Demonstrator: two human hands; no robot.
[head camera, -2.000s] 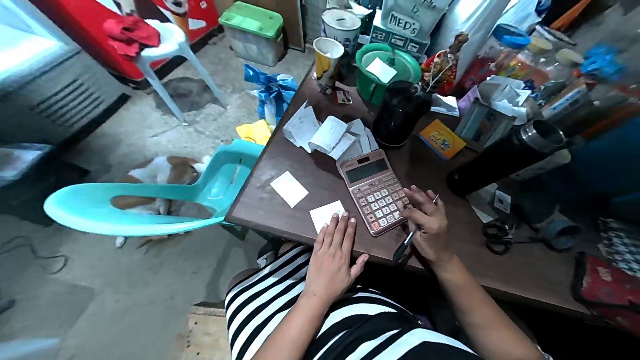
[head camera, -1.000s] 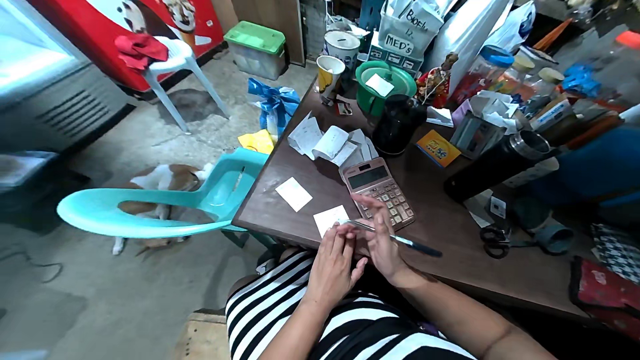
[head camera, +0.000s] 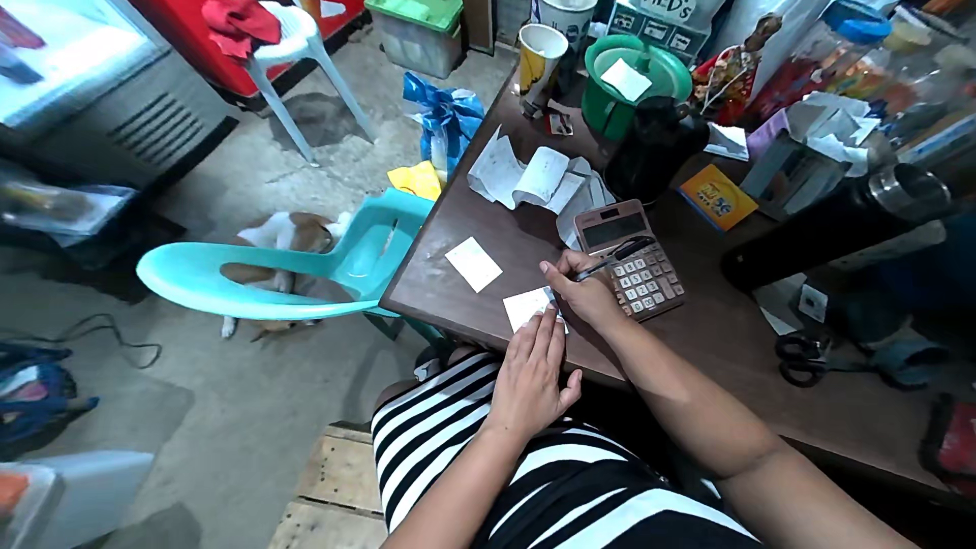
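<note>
My left hand (head camera: 534, 374) lies with its fingers extended on the lower part of a small white paper (head camera: 526, 306) at the table's edge. A pen (head camera: 619, 255) is held in my right hand (head camera: 585, 290), just right of that paper and over the lower left of a rose-coloured calculator (head camera: 637, 267). A second small white paper (head camera: 473, 264) rests on the dark wooden table (head camera: 435, 293), up and to the left. Behind the calculator are curled paper slips (head camera: 540, 177).
A black tumbler (head camera: 823, 229), scissors (head camera: 802, 358), an orange-yellow box (head camera: 717, 197), a dark mug (head camera: 657, 149), a green container (head camera: 610, 103) and a yellow-white cup (head camera: 540, 61) stand or lie on the table. A turquoise chair (head camera: 252, 305) and a dog (head camera: 286, 232) are at the left.
One second ago my right hand was beside my left with its fingers spread and the pen pointing right; now it grips the pen in its fingers at the calculator's left edge. My left hand stays at the paper.
</note>
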